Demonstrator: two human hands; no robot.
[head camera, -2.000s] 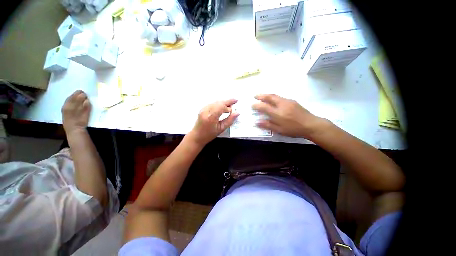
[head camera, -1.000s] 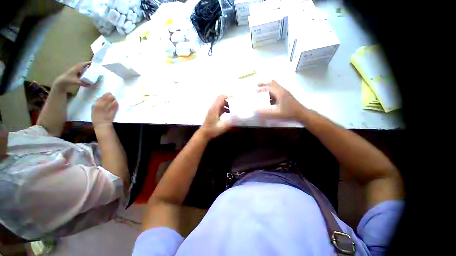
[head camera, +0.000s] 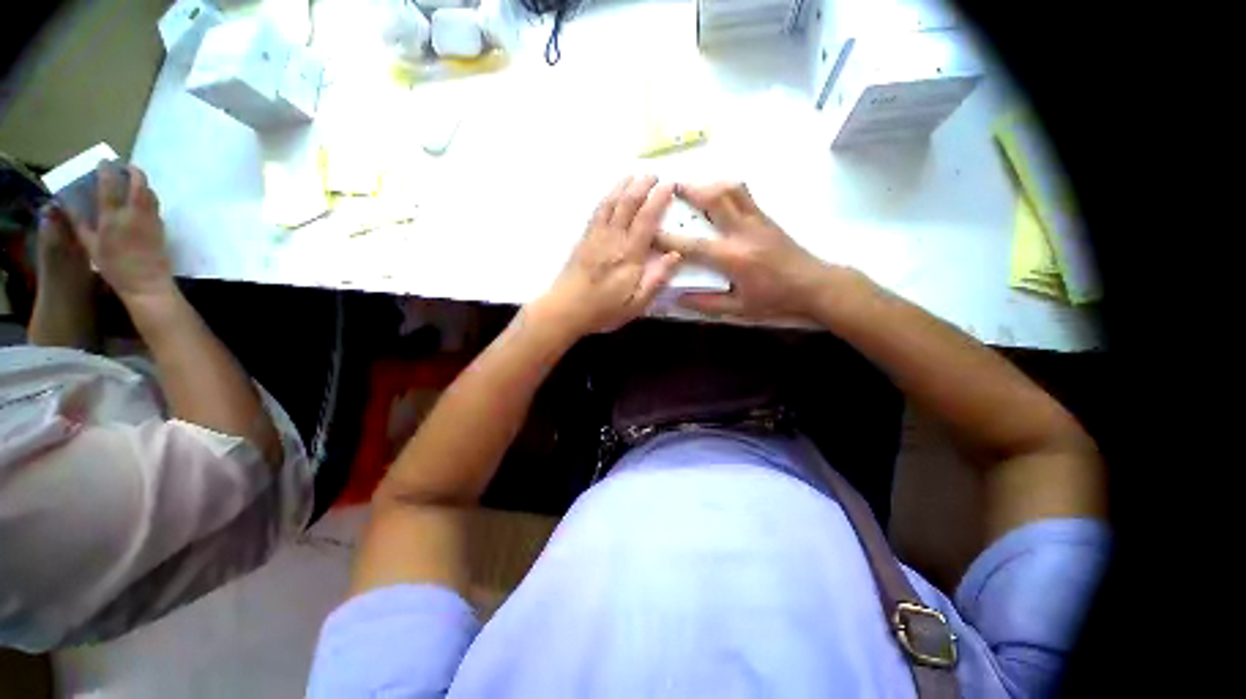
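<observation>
A small white retail box (head camera: 697, 277) lies on the white tabletop near its front edge, in front of me. My left hand (head camera: 618, 262) lies flat along its left side, fingers pointing forward. My right hand (head camera: 752, 255) holds its right side, with the fingers over its top. The hands cover much of the box, and its printed faces cannot be made out. A small yellow sticker strip (head camera: 672, 142) lies just beyond the hands.
White box stacks (head camera: 902, 89) stand at back right. Yellow sticker sheets (head camera: 1039, 225) lie at the right edge. A bag of white cases (head camera: 458, 33) is at the back. At left, a co-worker's hands (head camera: 126, 232) hold a white box near other boxes (head camera: 246, 68).
My hands have gone from gripping the box at its sides to lying over its top and sides. The co-worker's hands have come together on a box. The camera view has shifted.
</observation>
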